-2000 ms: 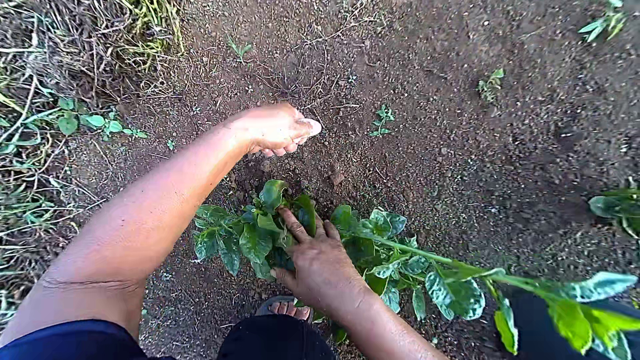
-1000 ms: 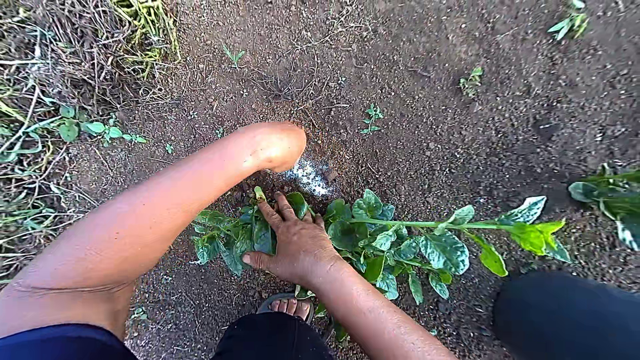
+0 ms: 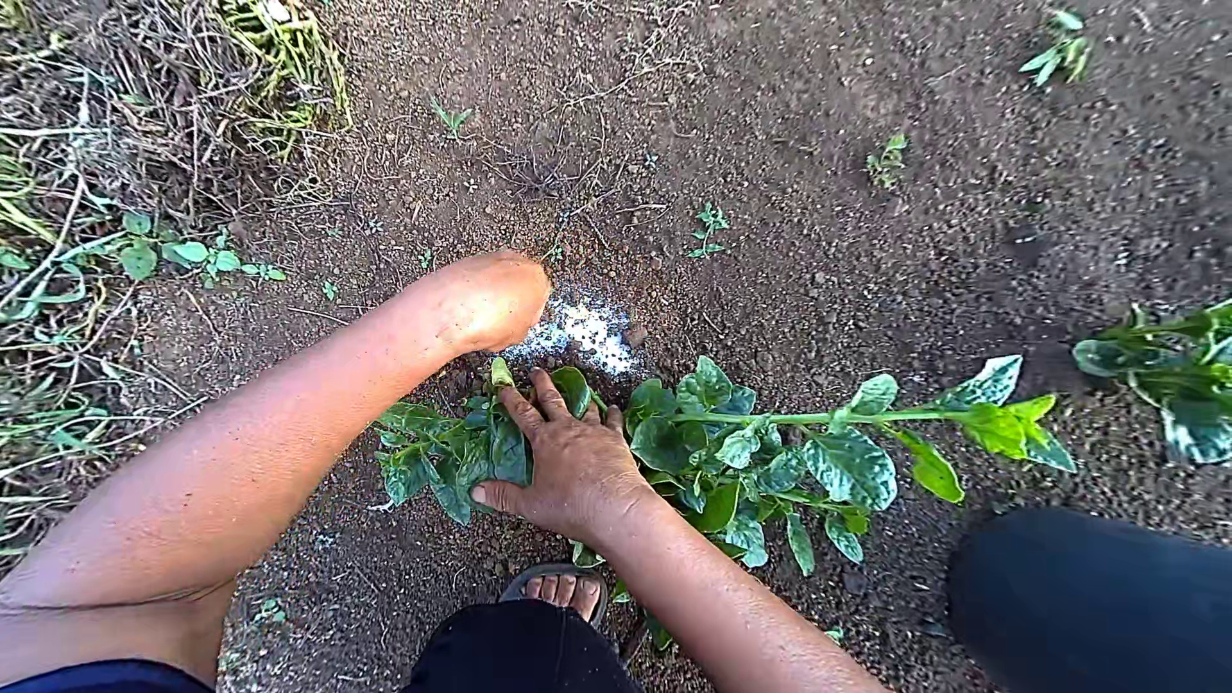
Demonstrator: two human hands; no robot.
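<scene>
My left hand [image 3: 500,300] is low over the soil at the middle, bent down at the wrist; its fingers are hidden, so whether it holds anything cannot be told. White granules [image 3: 599,332] lie on the brown soil just right of it, beside a leafy green plant [image 3: 852,470]. The plant's stem leans out to the right, and some leaves bear pale patches. My right hand [image 3: 568,467] rests palm down with spread fingers on the leaves near the plant's base, just below my left hand.
Dry stalks and weeds [image 3: 183,125] are heaped at the upper left. Small seedlings [image 3: 710,229] dot the soil. Another leafy plant [image 3: 1189,375] stands at the right edge, above a dark rounded shape [image 3: 1088,597] that I cannot identify. A sandalled foot [image 3: 563,589] is below my right hand.
My left hand has turned from palm-side visible to bent downward. White granules now show on the soil beside it. My right hand stays on the leaves.
</scene>
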